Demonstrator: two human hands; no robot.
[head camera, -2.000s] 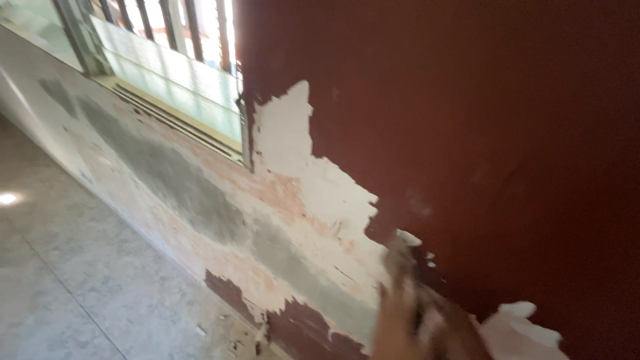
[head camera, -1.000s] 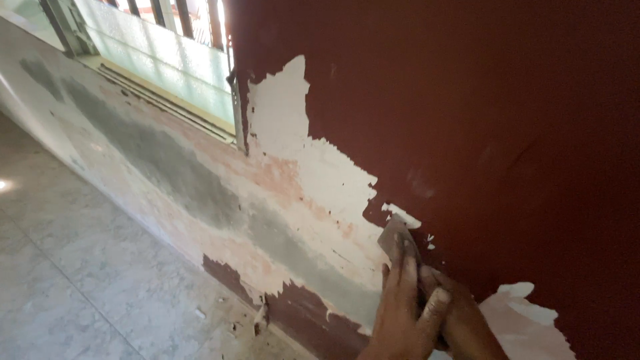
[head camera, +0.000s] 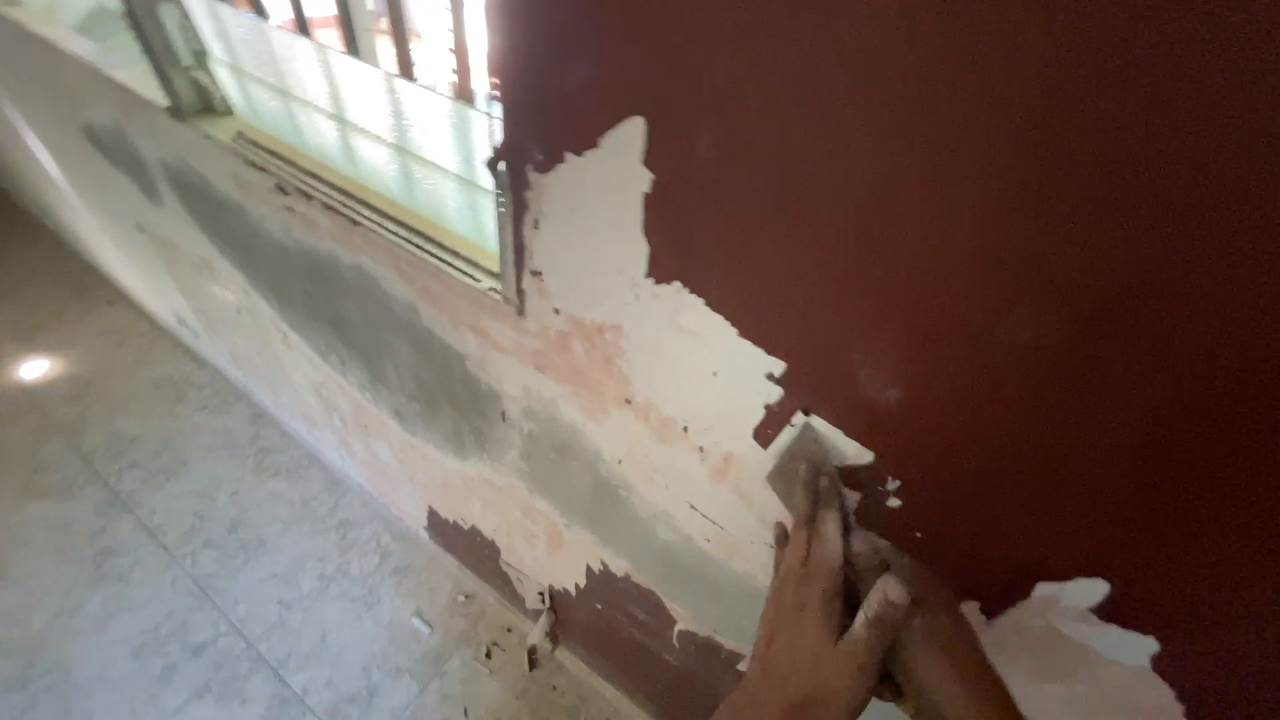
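Low on the wall, a metal scraper blade (head camera: 797, 468) lies flat at the edge of the dark red paint (head camera: 960, 250), over bare white plaster. My left hand (head camera: 815, 600) presses its fingers along the blade. Behind it, my right hand (head camera: 915, 620) is closed around the scraper's handle, which is mostly hidden by the fingers. A small white bare patch borders the blade's tip, with paint flecks just right of it. Up and left spreads a larger stripped area (head camera: 690, 350) with ragged edges.
A window with frosted glass (head camera: 350, 120) and bars stands at upper left above its sill track (head camera: 370, 220). Grey filler patches (head camera: 350, 330) run along the lower wall. The tiled floor (head camera: 200, 540) carries paint chips near the skirting. Another peeled patch (head camera: 1080, 640) is at lower right.
The white bare patch at the scraper's tip has grown a little since one second ago. Both hands remain together at the scraper, which was blurred two seconds ago.
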